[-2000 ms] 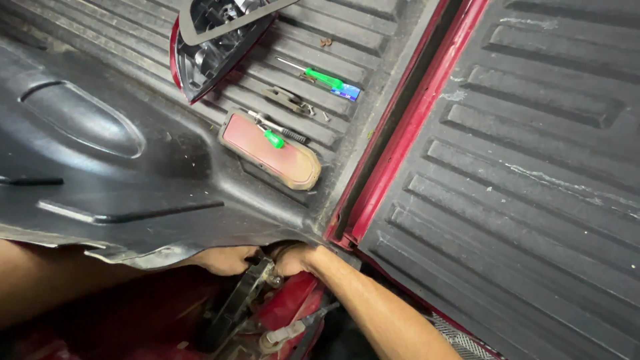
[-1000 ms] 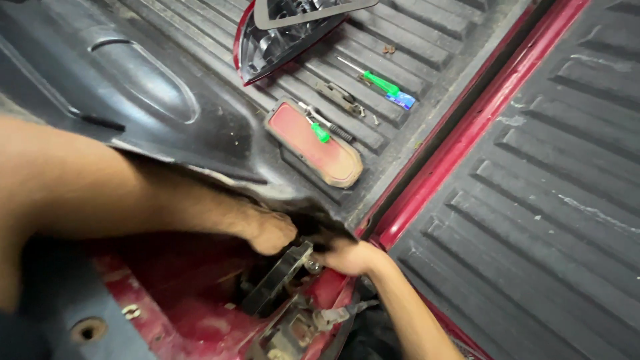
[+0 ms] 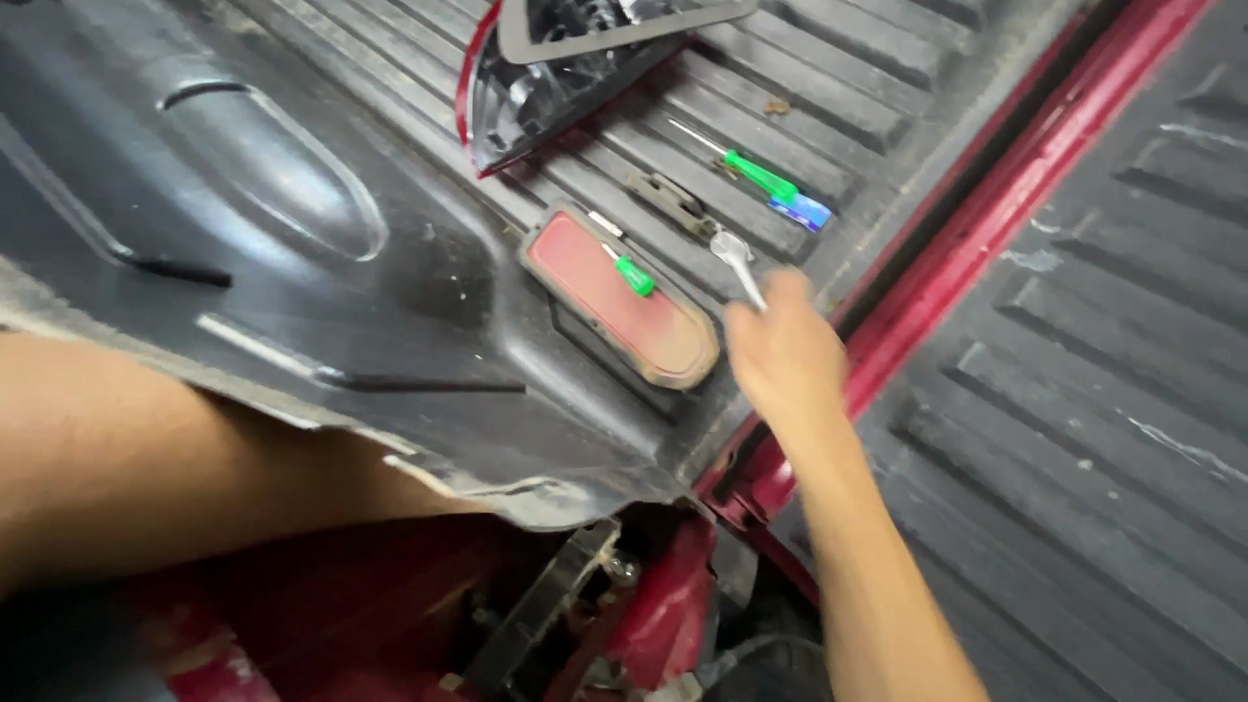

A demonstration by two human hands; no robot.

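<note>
My right hand (image 3: 792, 341), somewhat blurred, holds a ratchet wrench (image 3: 738, 259) by its handle over the ribbed black bed liner. Its round head lies beside a small dirty metal latch part (image 3: 673, 203). My left forearm reaches in from the left edge and passes under the liner's side panel (image 3: 429, 429); the left hand itself is hidden. Left of my right hand, a short green-handled screwdriver (image 3: 634, 276) rests on a dusty red rectangular lens (image 3: 614, 292). A longer green-handled screwdriver (image 3: 760, 175) with a blue end lies farther up.
A tail light assembly (image 3: 536, 88) lies at the top with a grey flat frame (image 3: 604, 44) over it. A red metal edge (image 3: 1033, 166) separates bed and tailgate liner (image 3: 1092, 390). Below the side panel are a black bracket (image 3: 536, 614) and red bodywork (image 3: 663, 624).
My right hand has moved from beside the black bracket up over the bed and now has the ratchet wrench in it. My left hand, visible a second ago, has gone behind the side panel.
</note>
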